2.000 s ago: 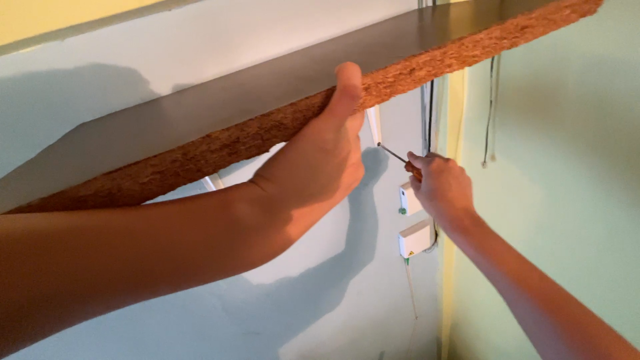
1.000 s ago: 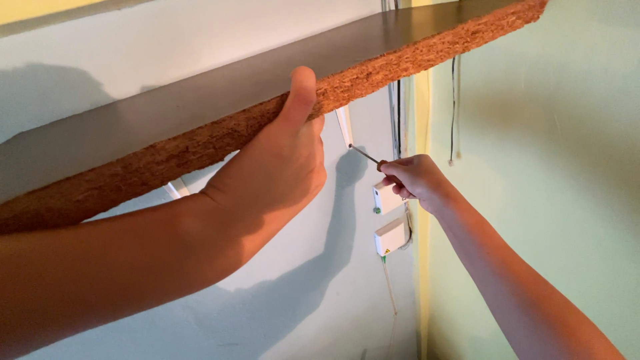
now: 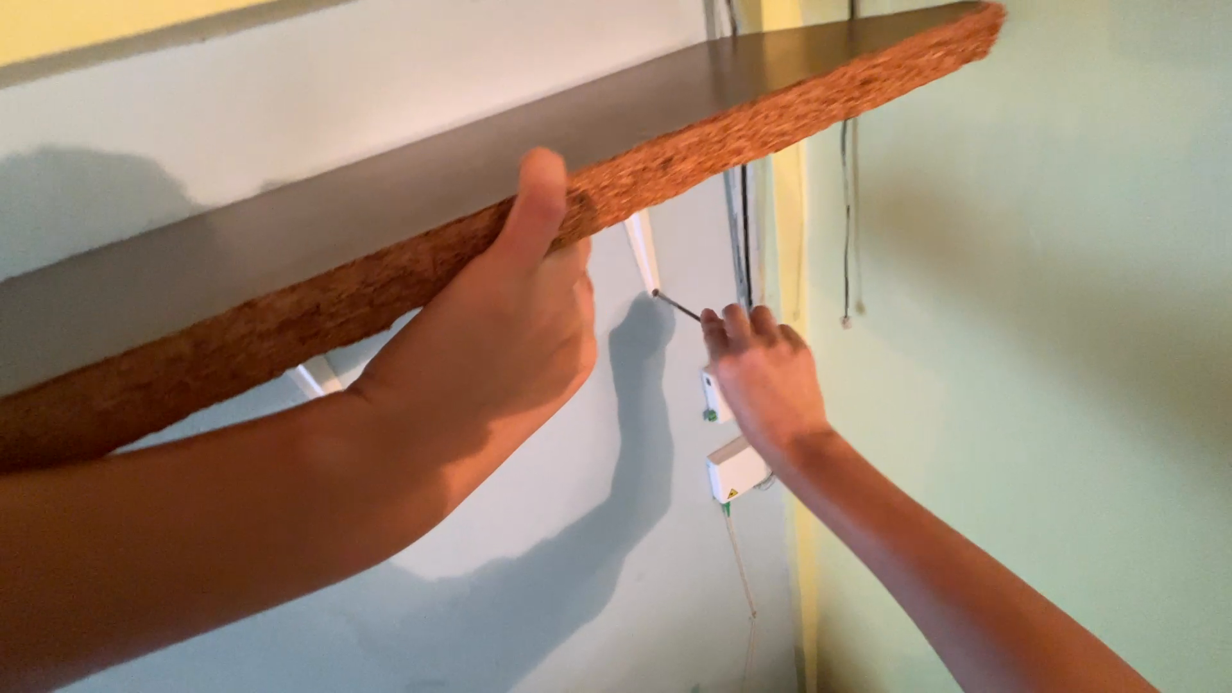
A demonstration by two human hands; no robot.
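A long particleboard shelf [image 3: 712, 144] with a smooth grey top and a rough brown edge slants across the upper view. My left hand [image 3: 500, 308] grips its front edge, thumb on top and fingers underneath. Below the board, a white shelf bracket [image 3: 642, 252] runs down against the wall. My right hand [image 3: 765, 371] is closed around a screwdriver, its handle mostly hidden by the fingers. The screwdriver's thin shaft [image 3: 679, 306] points up and left, its tip at the lower end of the bracket. A second white bracket [image 3: 316, 377] shows partly behind my left forearm.
Two small white wall boxes, the upper [image 3: 714, 397] partly behind my right hand and the lower [image 3: 736, 470] with a thin cable hanging from it, are near the corner. Dark cables [image 3: 744, 236] run down the wall. Another loose cable [image 3: 846, 231] hangs on the green wall.
The fingers of my right hand have shifted on the screwdriver, and more of its back now shows. The screwdriver tip stays at the bracket's lower end. My left hand keeps its grip on the board.
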